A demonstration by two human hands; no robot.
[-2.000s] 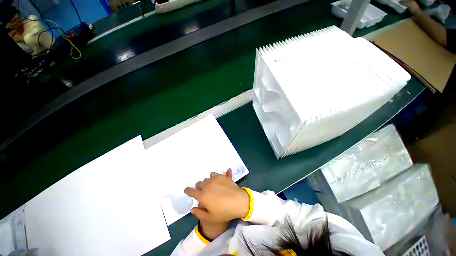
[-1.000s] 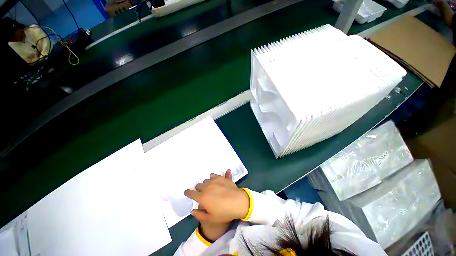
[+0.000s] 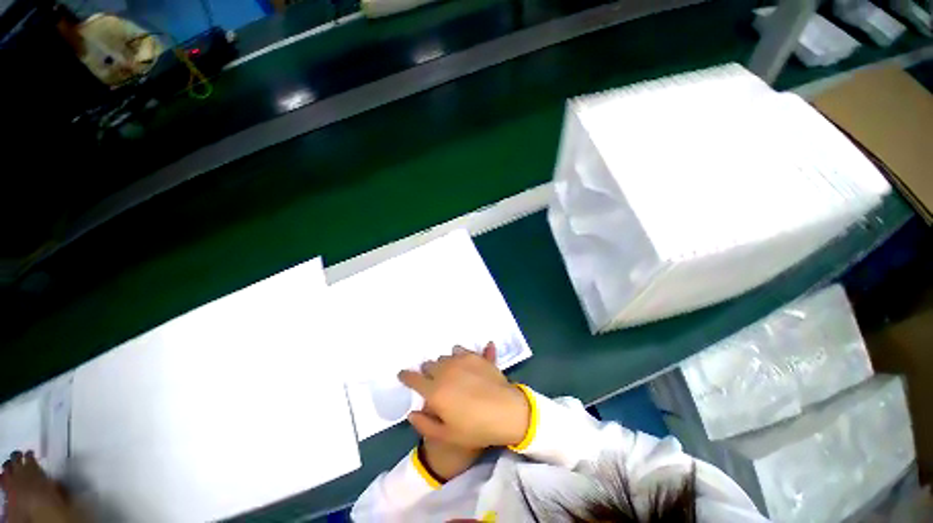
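A white tray [image 3: 435, 296] lies on the bench in front of me, with a shallow rounded shape near its front edge. My right hand [image 3: 469, 396] rests over my left hand [image 3: 448, 457] at the front edge of the tray. My right hand holds nothing visible, and its fingers are slightly apart. My left hand is mostly hidden beneath it. A large blank white sheet or mat [image 3: 210, 398] lies directly left of the tray.
A stack of nested white trays [image 3: 716, 174] stands at right on the green bench. The green belt [image 3: 409, 174] runs beyond the pale rail. Plastic-wrapped bundles [image 3: 778, 363] sit below the bench. Brown cardboard [image 3: 880, 117] lies far right. Another person's hand [image 3: 31, 490] shows lower left.
The view has shifted, so the bench and tray stack appear further right. Another person's hand has come in at the lower left. My hands keep the same pose.
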